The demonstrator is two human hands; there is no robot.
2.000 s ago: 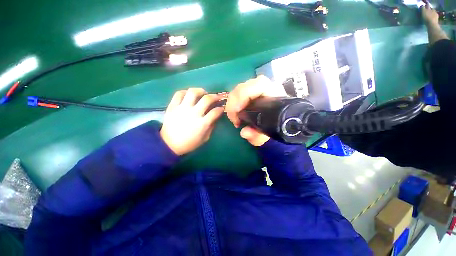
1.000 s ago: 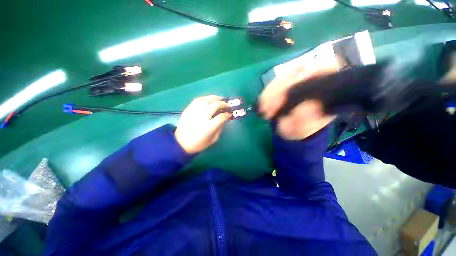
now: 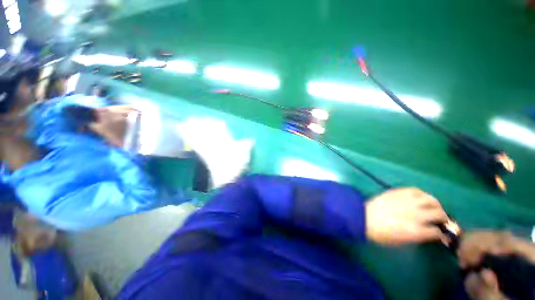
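Observation:
My left hand (image 3: 406,217), at the lower right of the head view, holds the black clamp end (image 3: 449,233) of a cable; a bright coppery tip shows past my fingers. The cable's thin black lead (image 3: 358,166) runs up and left from my hand towards a blue and red plug (image 3: 298,131). My right hand (image 3: 490,252) is beside it at the right edge, blurred and partly cut off. It is closed around the black electric screwdriver (image 3: 510,272), whose nose is close to the clamp end. The driver tip and any screw are hidden.
Another cable with black clamps (image 3: 475,157) and coppery tips lies on the green mat at the right. One more pair of clamps (image 3: 305,119) lies near the middle. A person in a light blue jacket (image 3: 79,161) sits at the left beside crumpled clear plastic (image 3: 220,153).
The view has swung left, bringing the person in light blue into view. My right hand and screwdriver have come back against the clamp end, which my left hand still holds.

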